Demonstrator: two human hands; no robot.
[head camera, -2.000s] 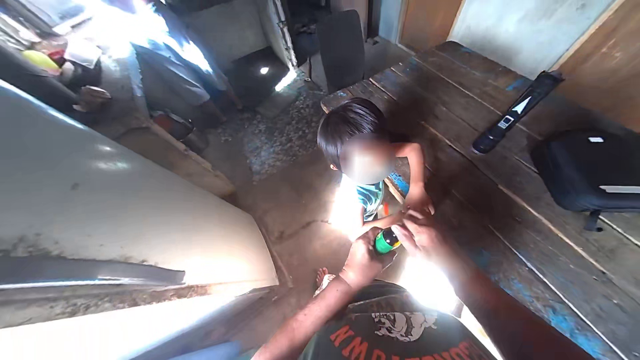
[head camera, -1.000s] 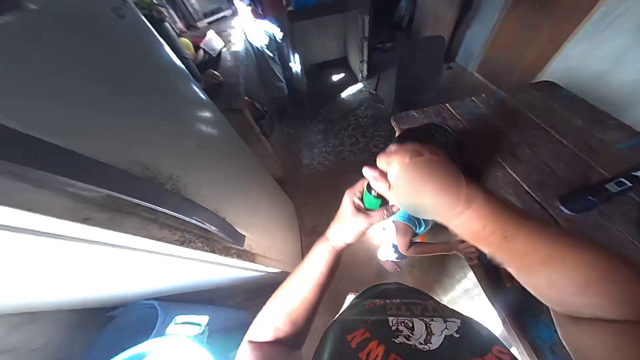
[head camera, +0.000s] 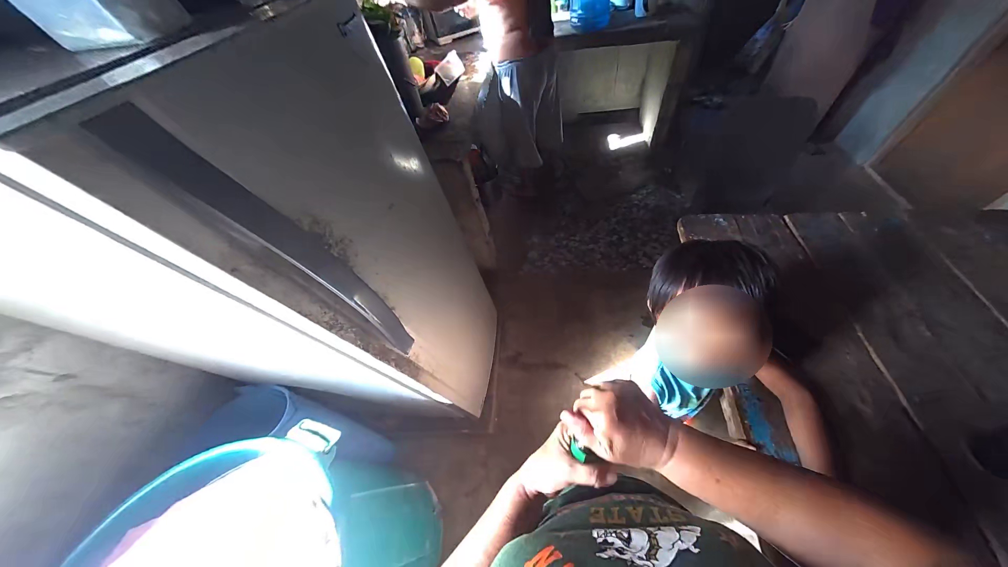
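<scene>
A small green container, mostly hidden by fingers, is held in front of my shirt. My left hand is wrapped around its lower part. Over its top closes my right hand, so the upper end is covered. Whether the container's top is on or off cannot be told. A small person in a blue top is just beyond my hands, beside the wooden table.
To the left stands a refrigerator with a long dark handle. Blue and teal plastic tubs sit at lower left. Another person is by a counter at the back. A dark chair stands beyond the table.
Two seconds ago the green container showed between both hands; my right hand has since moved over its top. The view has swung left, bringing the tubs in and leaving the black case out.
</scene>
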